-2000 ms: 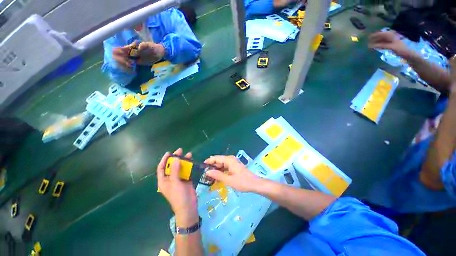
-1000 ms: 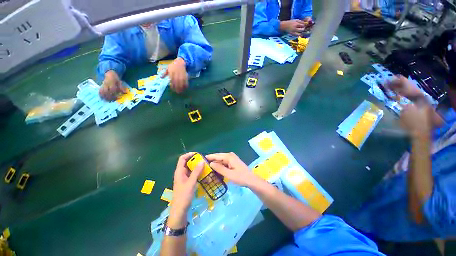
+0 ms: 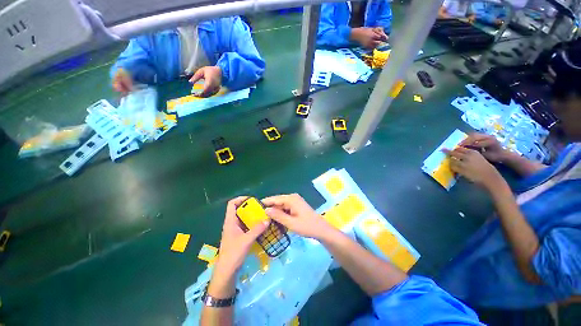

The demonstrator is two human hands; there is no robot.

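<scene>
A black phone front housing (image 3: 275,240) with an open keypad grid is held tilted above the liners. A yellow adhesive sticker (image 3: 251,213) covers its screen end. My left hand (image 3: 237,237) holds the housing from the left side, thumb near the sticker. My right hand (image 3: 294,215) touches the housing's right upper edge, with fingers on the rim. Used backing sheets (image 3: 290,277) lie under my hands. Sticker sheets (image 3: 384,242) with yellow pieces lie to the right, partly behind my right forearm.
Housings with yellow frames (image 3: 223,155) lie on the green belt ahead. A grey post (image 3: 395,79) stands ahead right. Loose yellow pieces (image 3: 180,242) lie left of my hands. A neighbour's hands (image 3: 474,159) work at right; people in blue sit opposite. A socket strip (image 3: 41,38) hangs upper left.
My hands have come together on the housing, which has turned so its keypad grid shows. The belt's housings have shifted left in view. The right neighbour's hands now reach their sticker sheet.
</scene>
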